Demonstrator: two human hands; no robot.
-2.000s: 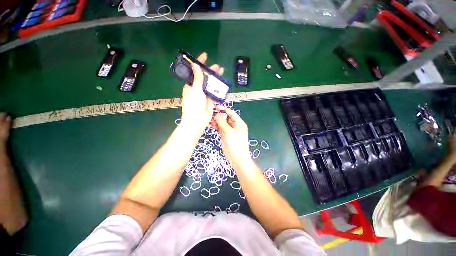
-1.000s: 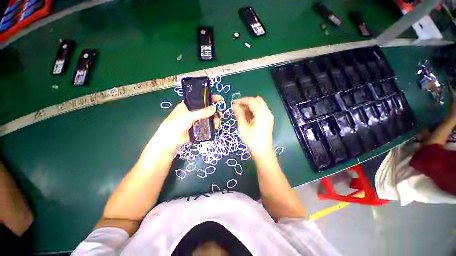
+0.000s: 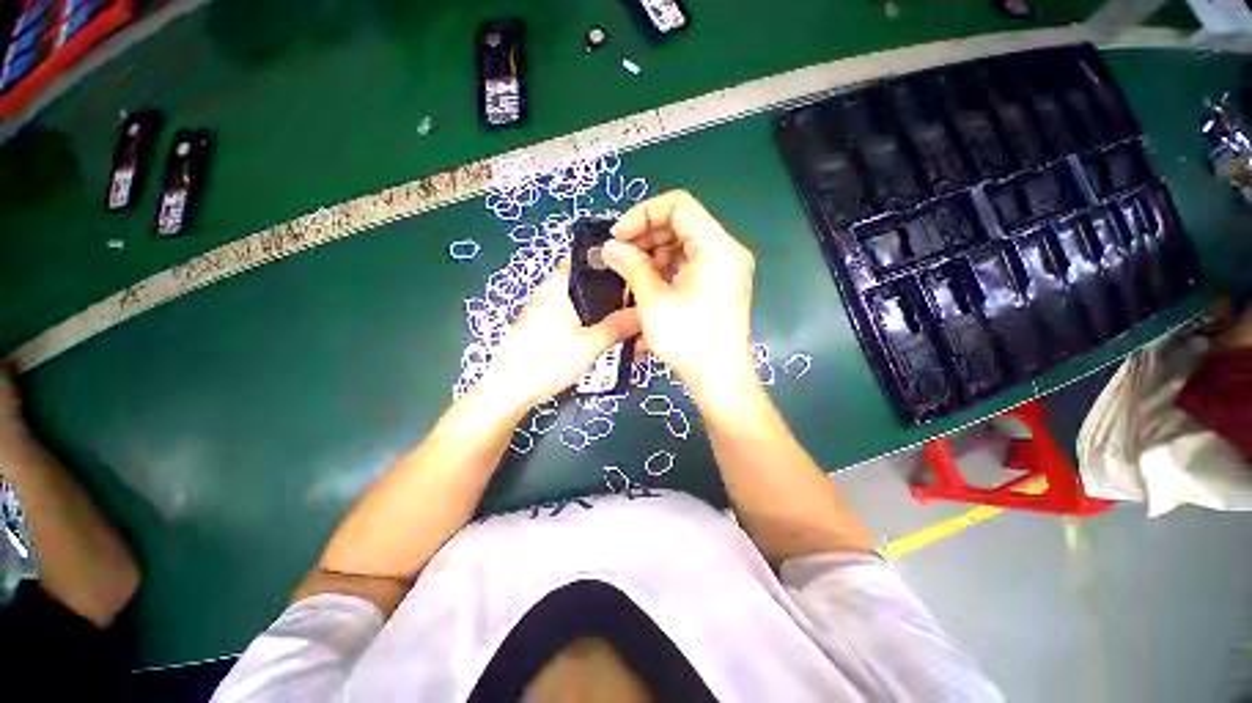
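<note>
A black phone body [image 3: 593, 291] with a pale label at its lower end is held above the bench, over the pile of white rings [image 3: 511, 295]. My left hand [image 3: 556, 343] grips it from the left and below, thumb across its middle. My right hand [image 3: 680, 275] is at its upper right, with thumb and fingertips bent together at a small round grey part near the phone's top. Whether the fingertips pinch that part or only touch it cannot be told.
A glossy black blister tray [image 3: 1009, 227] lies at the right. Several black phones, one here [image 3: 501, 76], lie on the green belt beyond the pale strip [image 3: 371, 206]. A neighbour's arm [image 3: 62, 508] is at the left, a red stool [image 3: 1009, 467] at lower right.
The right hand has come from beside the phone onto its upper end. The phone has moved slightly right in the view, and the view has shifted, so the belt phones sit further left and higher.
</note>
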